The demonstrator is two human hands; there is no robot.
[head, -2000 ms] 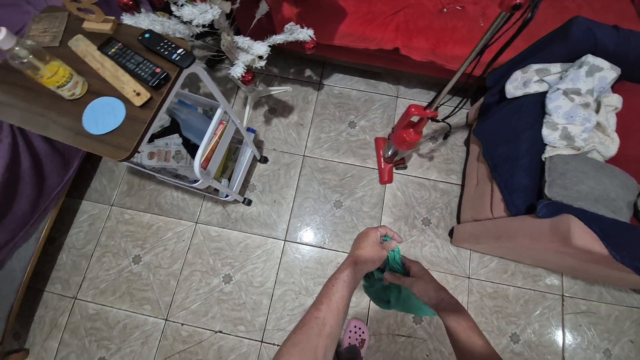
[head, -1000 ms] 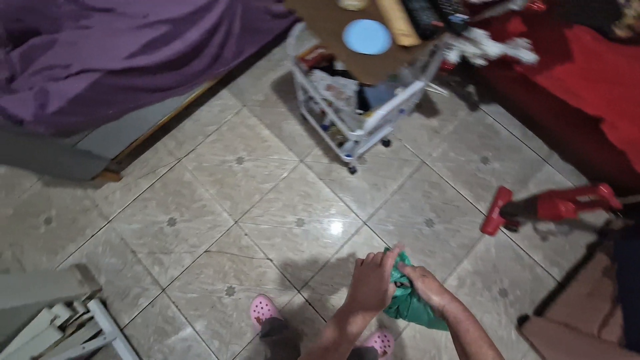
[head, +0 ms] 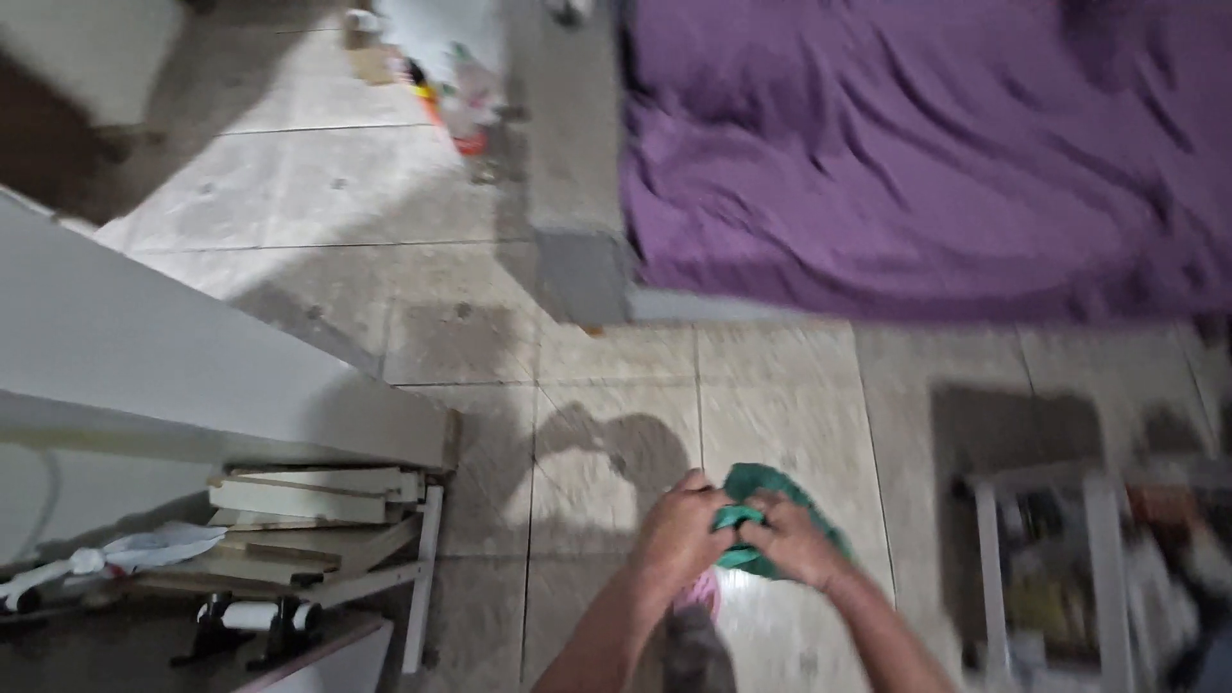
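A crumpled green cloth or bag (head: 770, 481) is bunched between my two hands, low and right of centre in the head view. My left hand (head: 685, 525) grips its left edge with curled fingers. From the other side my right hand (head: 791, 539) closes on the gathered part, and green material shows around and behind its fingers. The hands nearly touch. Beneath them a pink clog (head: 701, 589) on one foot is partly covered by the left forearm.
A purple cover (head: 895, 173) drapes furniture with a grey side panel (head: 577, 269). At lower left, wooden boards (head: 298, 496) lie on a white-framed rack. A white cart (head: 1107, 577) stands at lower right. A blurred bottle (head: 470, 96) is at the top.
The view has swung far to the left, from the red sofa and vacuum to the purple-covered furniture and the board rack. Both hands have kept hold of the green material throughout.
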